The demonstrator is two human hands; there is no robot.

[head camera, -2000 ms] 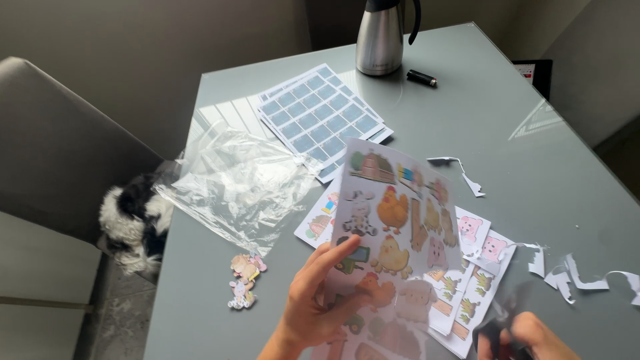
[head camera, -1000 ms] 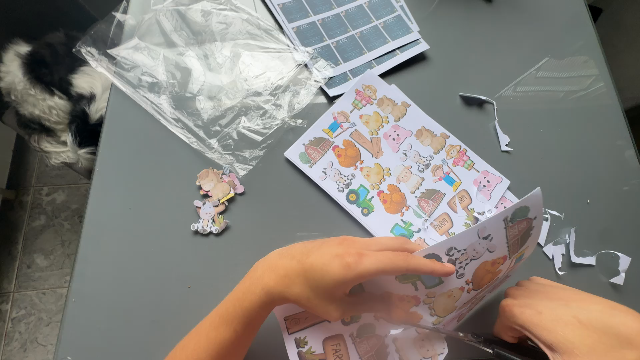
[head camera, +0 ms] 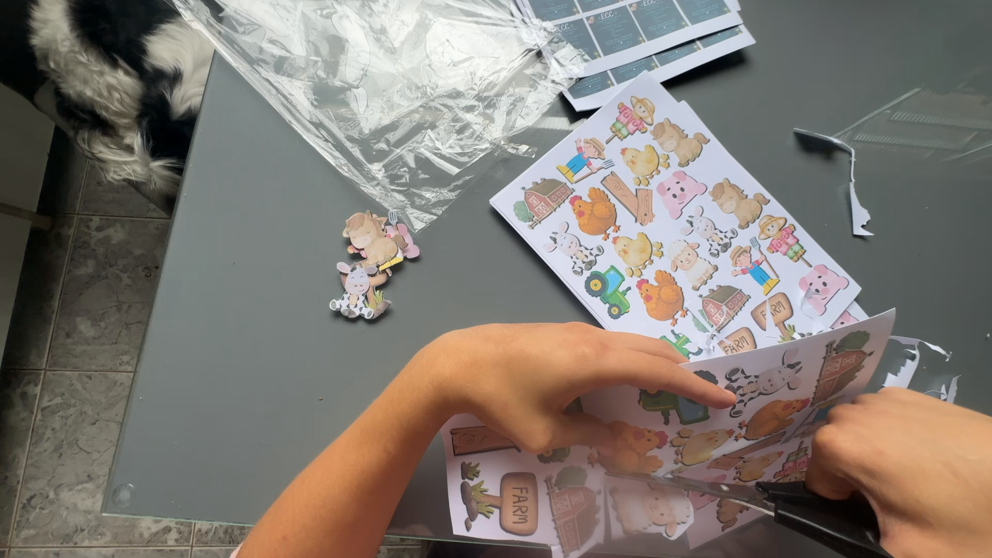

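Observation:
My left hand (head camera: 558, 380) holds a printed sheet of farm pictures (head camera: 515, 504), its fingers spread over the upper side. The sheet curves upward at its right end. My right hand (head camera: 907, 457) grips black-handled scissors (head camera: 821, 515), whose blades lie at the sheet's lower part, near a printed sheep. More farm-picture sheets (head camera: 542, 232) lie stacked on the table beyond my hands. Left of them rests a small overlapping group of paper cutouts (head camera: 372, 240), among them a horse and a cow.
A crumpled clear plastic sleeve (head camera: 403, 93) lies on the grey glass table (head camera: 256, 349). Sheets with dark rectangles (head camera: 643, 39) sit at the top. Curled paper scraps (head camera: 856, 194) lie at the right. A black-and-white furry animal (head camera: 124, 85) is beside the table's left edge.
The held sheet, upright over the stack two seconds ago, has come down nearer the table's front edge, uncovering the stacked farm sheets. The view has moved closer to the table.

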